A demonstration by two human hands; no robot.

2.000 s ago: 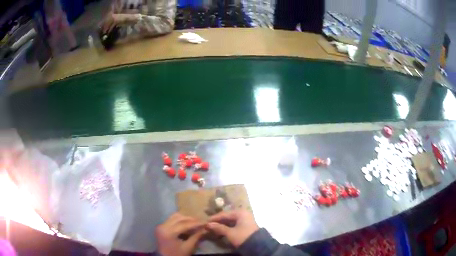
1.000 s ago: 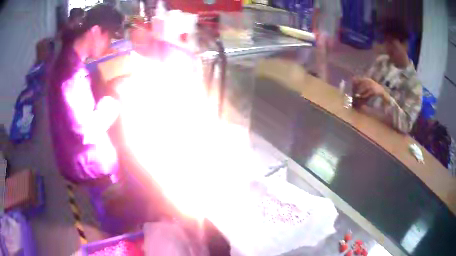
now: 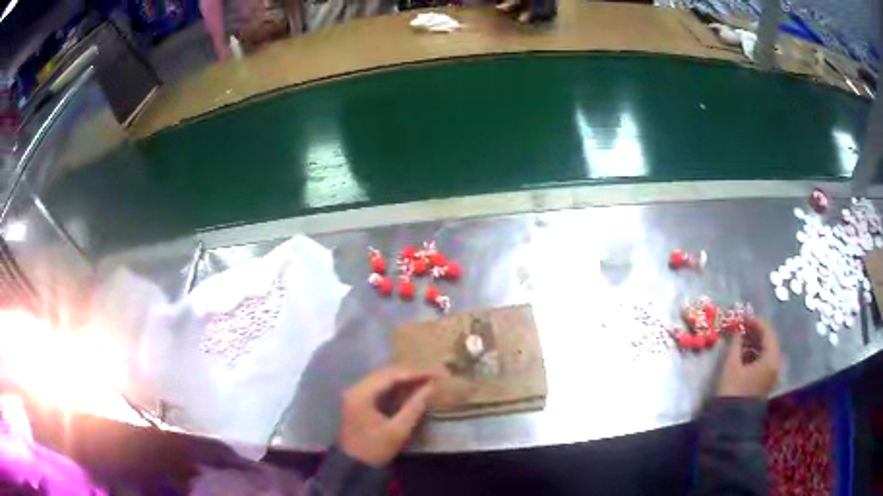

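A tan-brown pad [image 3: 518, 373] lies at the bench's front, with a whitish lump [image 3: 473, 343] on its dark stain. My left hand [image 3: 385, 415] is at the pad's front left corner, fingers curled; I cannot tell if it holds anything. My right hand [image 3: 753, 363] is at the right end of a cluster of red figures [image 3: 699, 339], fingertips beside or on one; its grip is unclear. Another red cluster [image 3: 407, 289] lies beyond the pad to the left. A single red figure [image 3: 676, 259] lies behind the right cluster. Small speckled pieces [image 3: 651, 327] lie left of that cluster.
A white sheet [image 3: 310, 334] holding a speckled patch [image 3: 242, 325] lies at left near a glaring lamp. White discs [image 3: 823, 271] are heaped at far right. A green belt [image 3: 465, 126] runs beyond the bench. A blue-rimmed bin [image 3: 842, 436] is below right. A person's hands show across the belt.
The view swung left toward the lamp and a seated person, then back to the bench. My hands, earlier together over the pad, are now apart, the right one at the right red cluster.
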